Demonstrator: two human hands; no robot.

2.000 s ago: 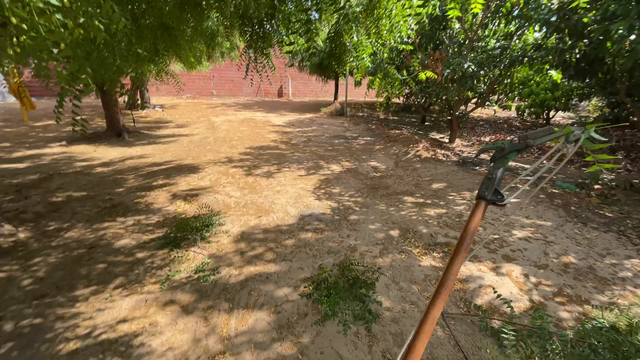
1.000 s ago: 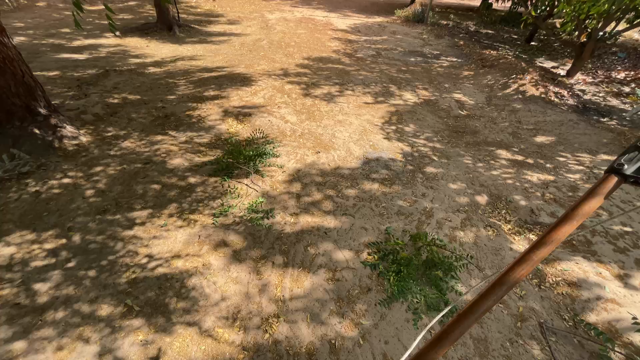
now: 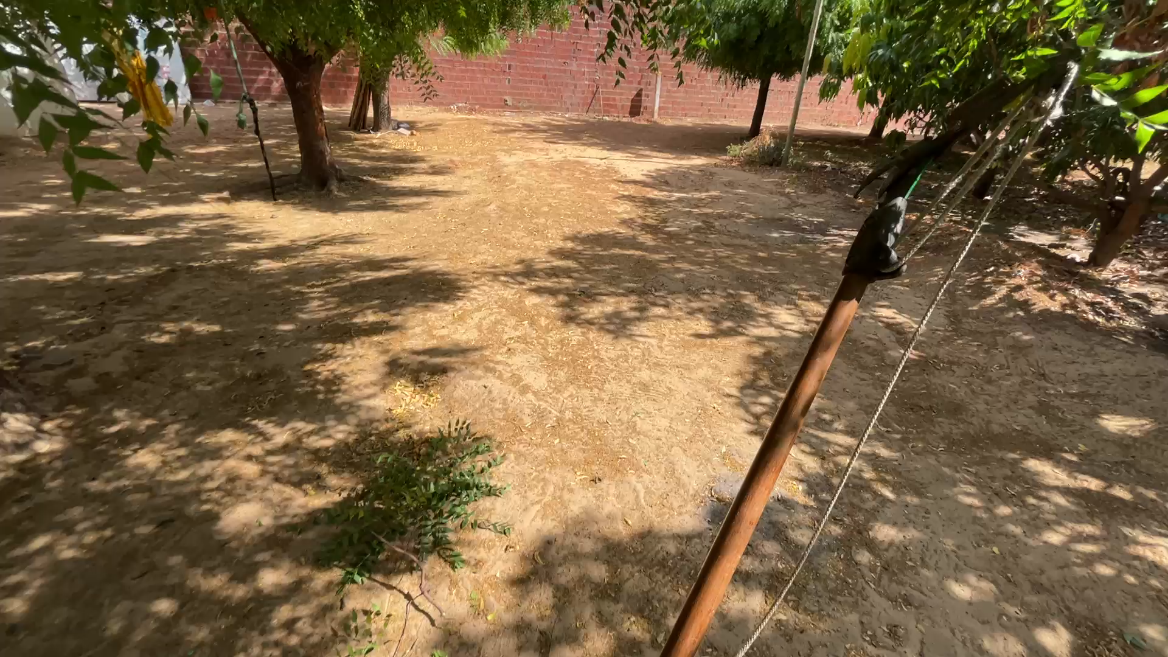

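Note:
Neither my left hand nor my right hand shows in the head view. A wooden pole (image 3: pixel 771 456) rises from the bottom edge toward the upper right. It carries the dark head of a pole pruner (image 3: pixel 878 239), whose upper end lies among leaves at the top right. A thin twisted rope (image 3: pixel 890 401) runs beside the pole from that head down to the bottom edge. What holds the pole's lower end is out of frame. On the sandy ground left of the pole lies a cut leafy branch (image 3: pixel 424 502).
A tree trunk (image 3: pixel 315 123) stands at the upper left, near hanging leaves and a yellow object (image 3: pixel 146 87). Beyond is a red brick wall (image 3: pixel 547 73). A thin upright post (image 3: pixel 803 82) stands at the upper right, with a branching tree (image 3: pixel 1127 205) farther right.
The view dipped, then rose again. The pole and pruner head stand steeper than one second ago, with the head back in full view near the leaves.

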